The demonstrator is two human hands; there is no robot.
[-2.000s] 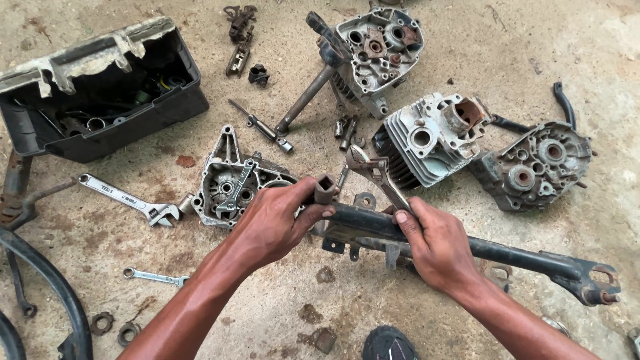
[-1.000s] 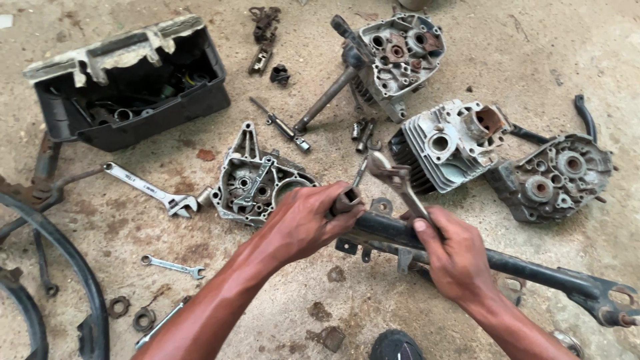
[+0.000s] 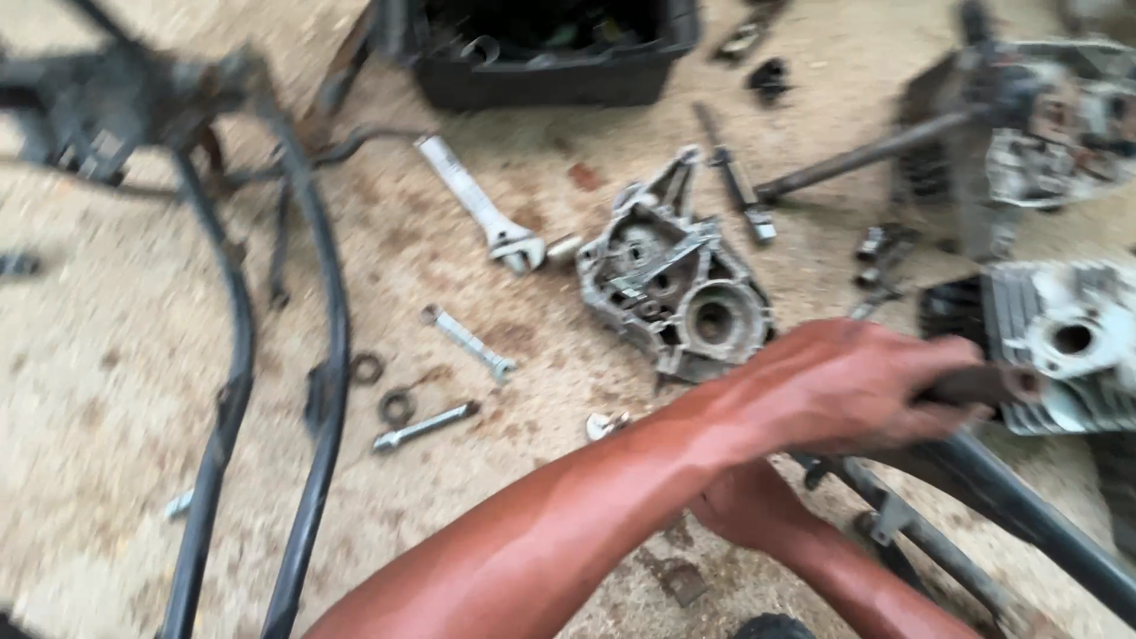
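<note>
My left hand [image 3: 887,386] is wrapped around a rusty metal tube [image 3: 976,386], whose end points right toward a finned engine cylinder [image 3: 1078,342]. Below that hand, a black metal tube [image 3: 1021,497] slopes to the lower right. My right hand [image 3: 741,501] is beneath the left forearm; its fingers are hidden, and what they hold cannot be seen. An engine casing half [image 3: 670,284] lies just up and left of my hands, with a small wrench [image 3: 670,262] across it. An adjustable wrench [image 3: 479,204] rests on the ground farther left.
A black toolbox [image 3: 541,80] stands at the top. Curved black frame tubes [image 3: 328,311] run down the left. A combination wrench [image 3: 470,342], metal rings [image 3: 397,406] and a bolt [image 3: 426,426] lie on the concrete. Another engine part [image 3: 1056,124] is at upper right.
My right hand has moved left, crossing under my left forearm. The adjustable wrench it held is out of sight. The view has swung left.
</note>
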